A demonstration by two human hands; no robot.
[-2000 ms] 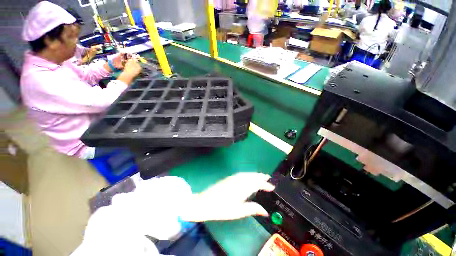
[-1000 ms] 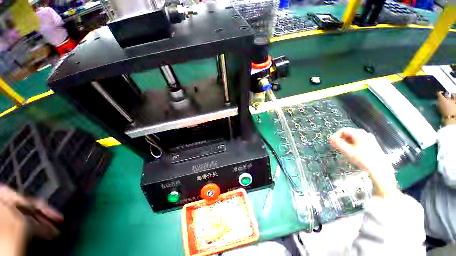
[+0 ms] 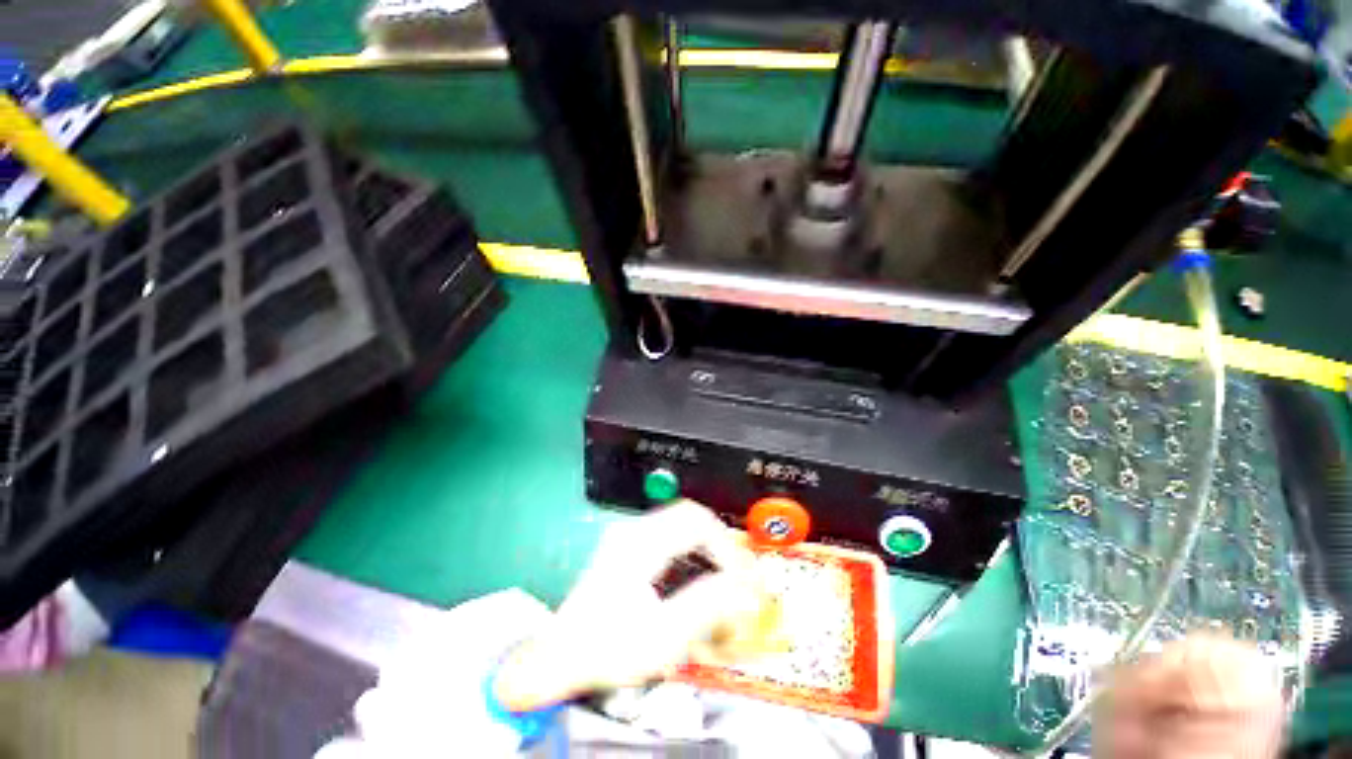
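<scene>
My left hand (image 3: 630, 608), with a blue band at the wrist, holds a small dark part (image 3: 687, 569) over the left side of the red tray (image 3: 875, 630). Small pale-gold pieces (image 3: 808, 615) lie loose in the tray. My right hand (image 3: 1194, 697) is blurred at the bottom right, over the lower edge of the clear blister tray (image 3: 1127, 460); whether it holds anything cannot be told. The blister tray has rows of small ring-like metal parts. The press (image 3: 801, 460) stands behind the red tray, its silver platen (image 3: 830, 292) raised above the base.
Black foam trays (image 3: 193, 326) are stacked at the left. Two green buttons (image 3: 661, 485) and a red-orange knob (image 3: 779, 521) are on the press front. A clear air hose (image 3: 1208, 430) curves down over the blister tray. Yellow strips (image 3: 534, 263) cross the green bench behind.
The view has swung so the press is centred. My left hand has moved from the foam trays to the red tray and now holds a dark part. My right hand is lower on the blister tray.
</scene>
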